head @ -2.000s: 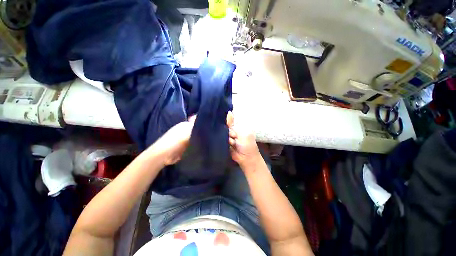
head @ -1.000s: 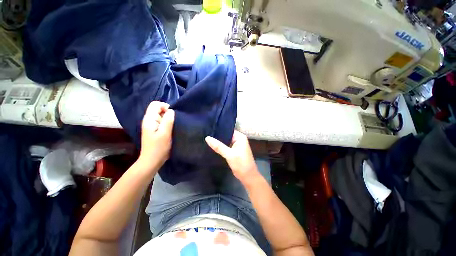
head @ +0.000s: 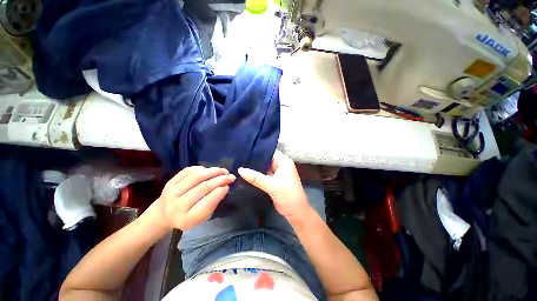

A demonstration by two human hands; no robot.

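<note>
A navy garment (head: pixel 247 117) lies over the table's front edge and hangs to my lap, with its larger heap at the back left. My left hand (head: pixel 197 194) is at its lower part, fingers bent, fingertips on or just over the cloth. My right hand (head: pixel 281 183) holds the right edge of the garment, thumb on top pointing left, the other fingers partly hidden by the cloth. The two hands nearly meet at the fingertips. The sewing machine (head: pixel 424 53) stands to the right, its needle area (head: pixel 294 38) behind the garment under bright light.
A smartphone (head: pixel 358 83) lies on the white table (head: pixel 353 141) under the machine arm. Thin tools (head: pixel 401 111) and black-handled scissors (head: pixel 468 130) lie to its right. A yellow-green item (head: pixel 257 6) is at the top. Dark garments (head: pixel 512 217) hang at the right; a second machine (head: pixel 16 59) is far left.
The garment's lower part has been spread and lowered flatter. My left hand has let go of the fold higher up and moved down beside my right hand. My right hand stays near the right edge.
</note>
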